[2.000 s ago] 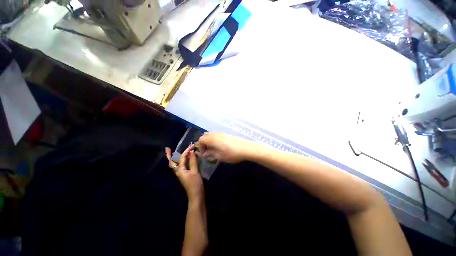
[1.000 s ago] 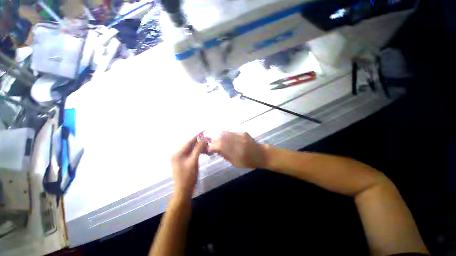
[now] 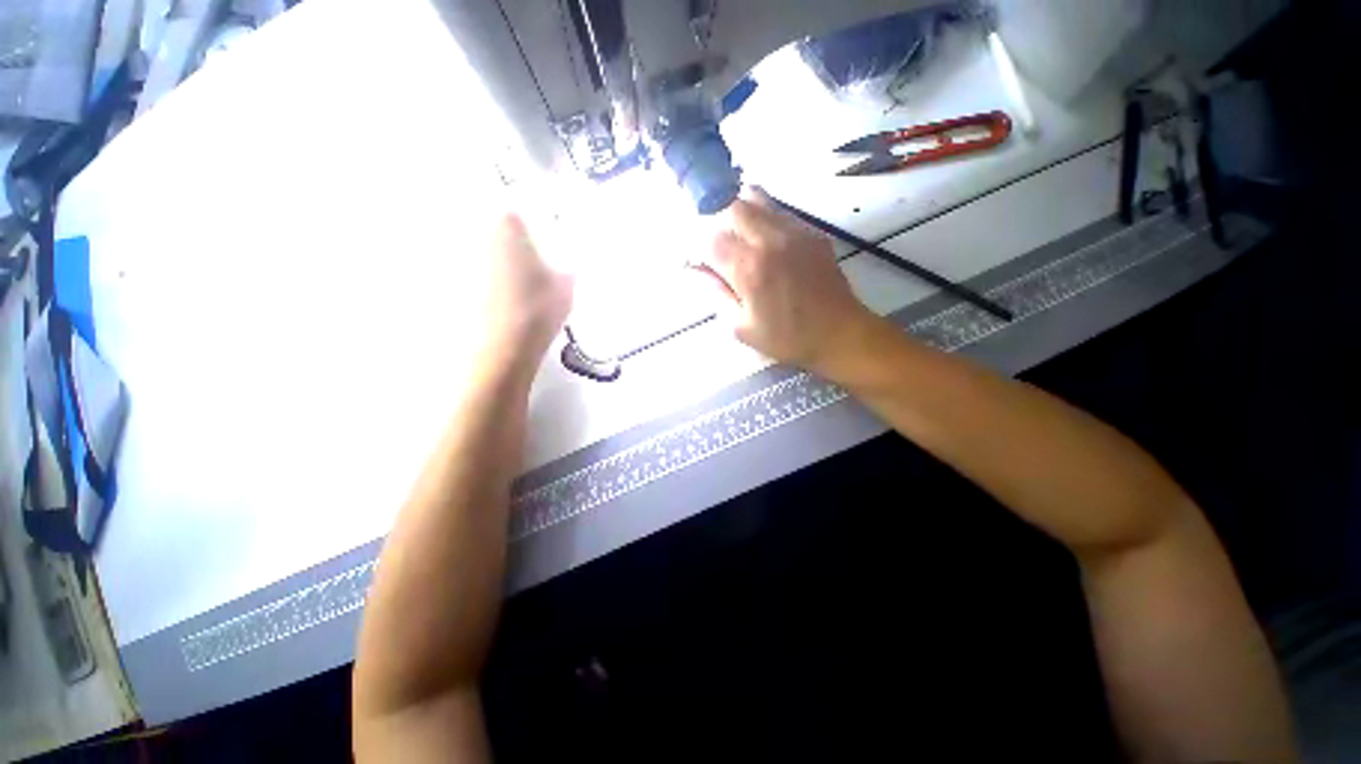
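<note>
The sewing machine's needle area [image 3: 605, 146] is at the upper middle, partly washed out by the lamp. My left hand [image 3: 526, 281] is bare and lies left of and below the needle area; glare hides its fingertips. My right hand [image 3: 784, 284] is bare and is to the right of and below the needle area, its fingers curled near a dark round part of the head. I cannot tell what either hand holds. A thin dark rod [image 3: 911, 272] lies on the white table, its upper left end beside my right hand.
Red-orange thread snips [image 3: 933, 143] lie under the machine arm, near a clear bag with dark contents [image 3: 870, 57]. A printed ruler [image 3: 657, 460] runs along the front edge. Dark metal fittings [image 3: 1173, 149] stand at the right. A blue and black strap [image 3: 67, 403] is at the left.
Both hands have moved from above the front edge up to the needle area and are farther apart. The view has come closer to the machine head.
</note>
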